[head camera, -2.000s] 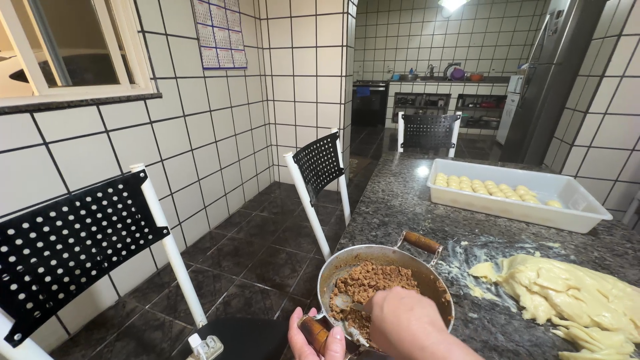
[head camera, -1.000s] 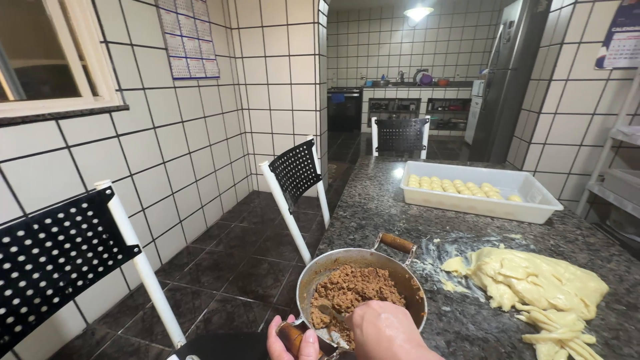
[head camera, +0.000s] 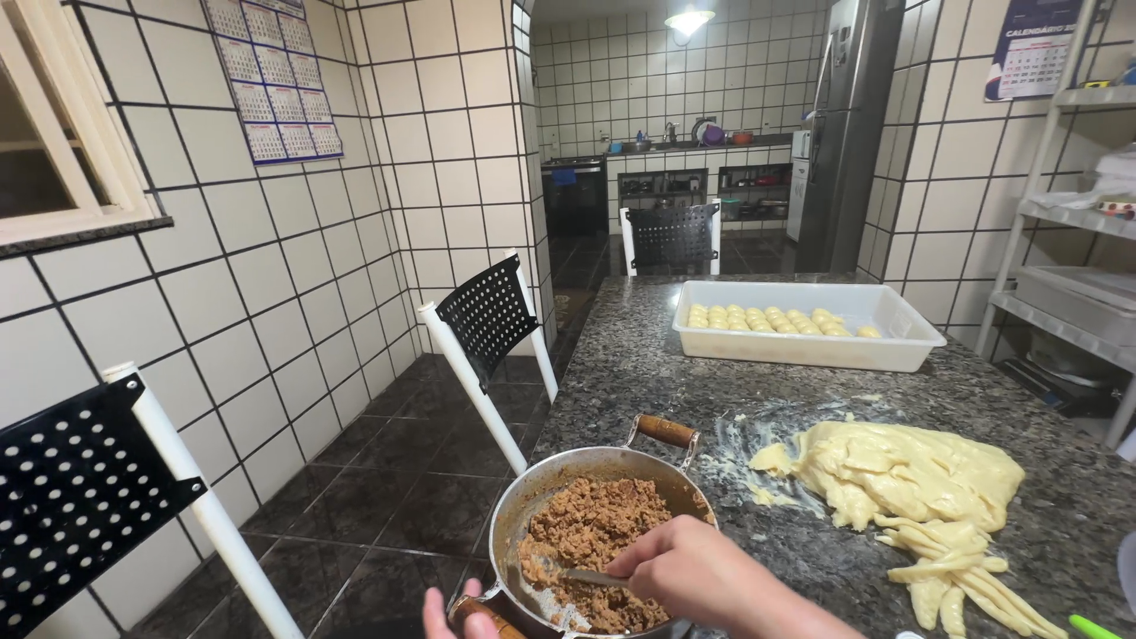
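Note:
A metal pot (head camera: 510, 510) with wooden handles holds crumbly brown filling, which looks like ground meat (head camera: 596, 524). My right hand (head camera: 688, 568) grips the handle of a metal spoon (head camera: 586, 577), whose bowl end is in the filling. At the pot's near wooden handle (head camera: 486, 617) is my left hand (head camera: 457, 612), cut off by the bottom edge, fingers spread; whether it grips the handle is not clear. Right of the pot, a mass of pale yellow dough (head camera: 914, 470) lies on the granite table (head camera: 621, 382), with torn strips below it.
Farther back on the table stands a white plastic tray (head camera: 808, 351) with rows of small dough balls (head camera: 763, 319). Black perforated chairs (head camera: 488, 319) with white frames line the left side. A white shelf unit (head camera: 1065, 319) stands at right. A bright green object (head camera: 1092, 628) shows at the lower right corner.
The fingers of my left hand, earlier closed around the pot's near handle, are now more spread. My right hand stays over the pot with the spoon. The view has turned slightly right.

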